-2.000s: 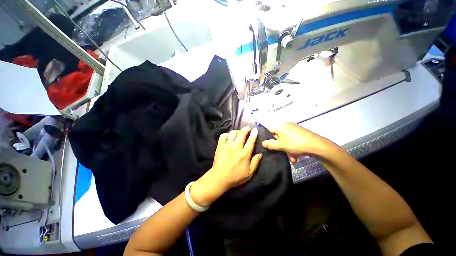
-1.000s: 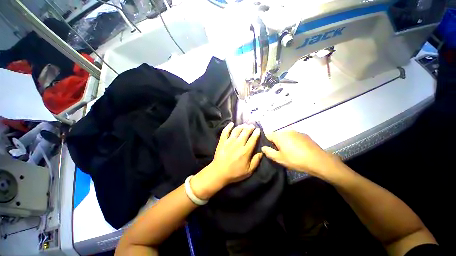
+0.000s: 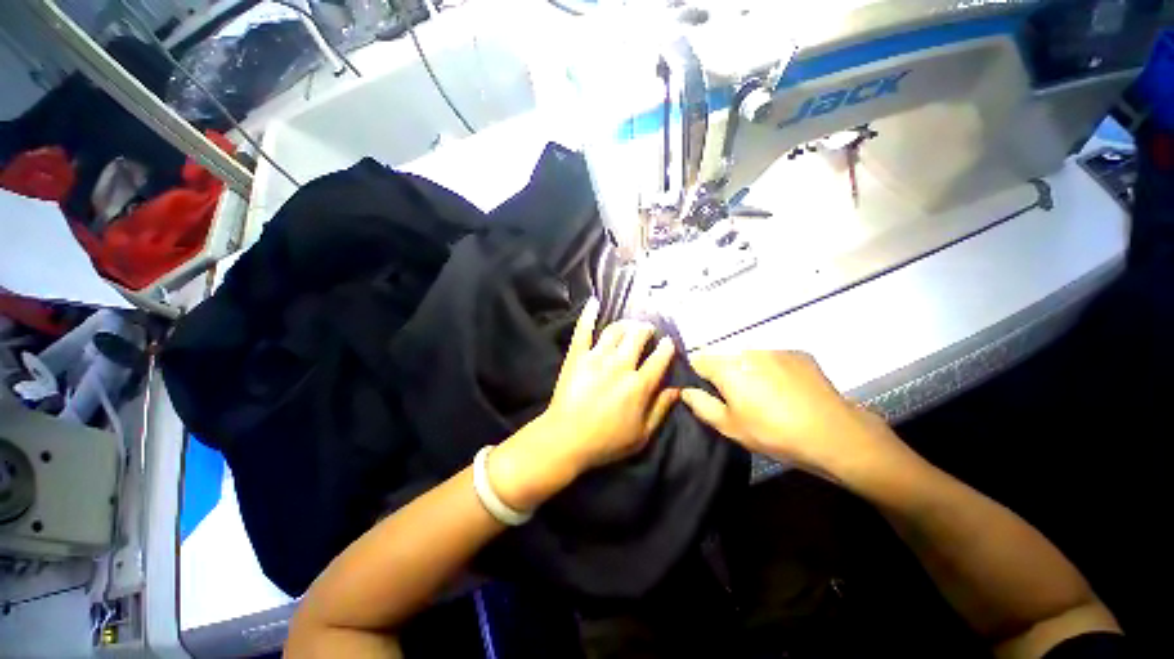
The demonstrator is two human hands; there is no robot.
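A large black garment (image 3: 348,322) lies bunched on the white table, left of and below the needle area, and hangs over the front edge. Its edge runs up to the presser foot (image 3: 659,229) of the white sewing machine (image 3: 888,122), where glare hides detail. My left hand (image 3: 612,393) lies on the cloth just below the presser foot, fingers slightly spread and pressing down. My right hand (image 3: 773,406) is beside it on the right, thumb and fingers pinching the garment's edge.
A second, cream machine (image 3: 65,483) stands at the far left. White paper (image 3: 45,251) hangs above it, near red and black cloth (image 3: 161,232). The white table's ruler-marked front edge (image 3: 953,376) runs to the right. A blue item (image 3: 1152,84) shows at the top right.
Both hands stay at the cloth near the presser foot. The cloth below the foot shows more folds, and my right hand sits slightly lower than two seconds ago.
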